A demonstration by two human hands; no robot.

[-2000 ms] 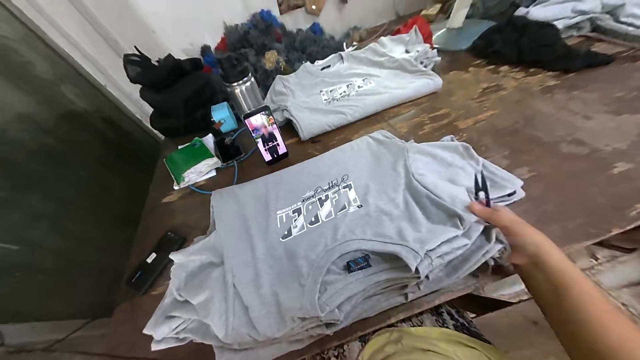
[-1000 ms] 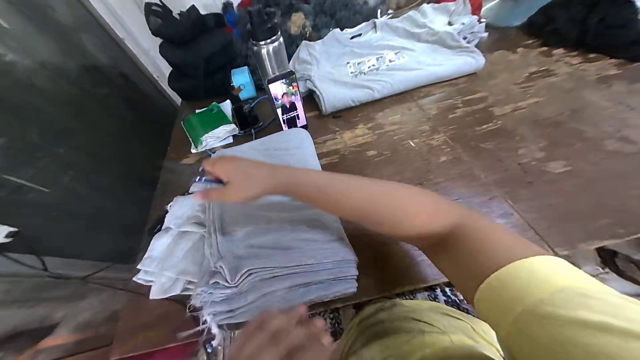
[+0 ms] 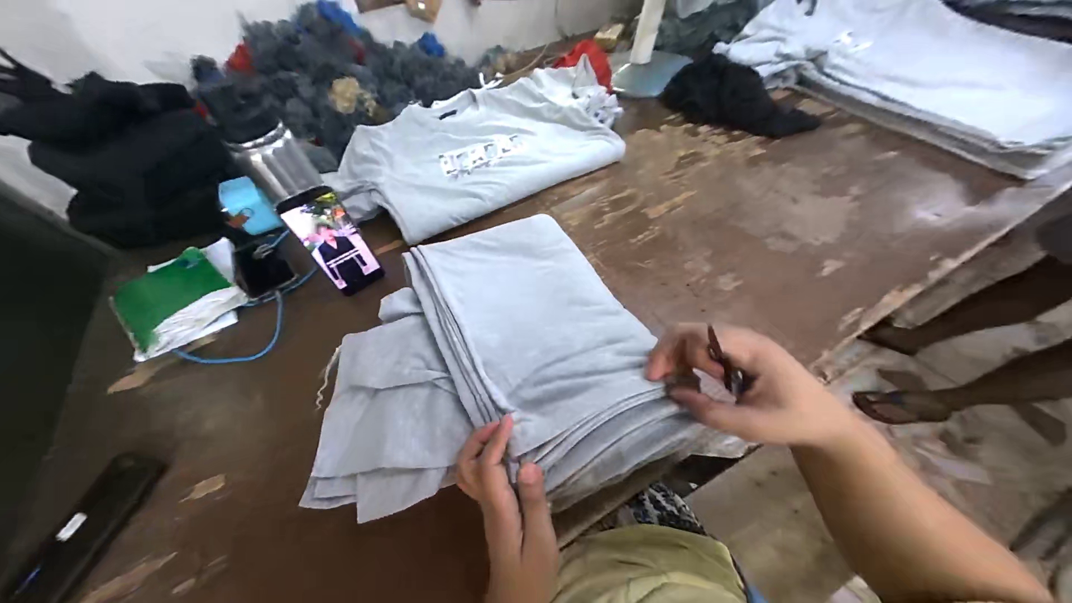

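Note:
Folded grey T-shirts (image 3: 536,310) lie in a stack at the near edge of the wooden table, their sleeves spread to the left. My left hand (image 3: 507,486) rests its fingertips on the stack's near corner, and whether it pinches cloth cannot be told. At the right near corner is my right hand (image 3: 745,385), curled around small dark thread snips (image 3: 725,364), with thumb and fingers close to the fabric's edge. Behind the stack another grey T-shirt (image 3: 494,159) lies with its printed front up.
A propped phone (image 3: 331,239), a metal bottle (image 3: 276,159), a green packet (image 3: 172,297) and a blue cable (image 3: 276,327) are on the left. A dark device (image 3: 96,519) lies near left. Dark cloth (image 3: 733,96) and more shirts (image 3: 938,75) sit back right. A person's foot (image 3: 900,406) shows beyond the table.
Two seconds ago the near shirts lay spread with the print up; now they are folded over. My right hand has moved from the stack's left side to its right corner.

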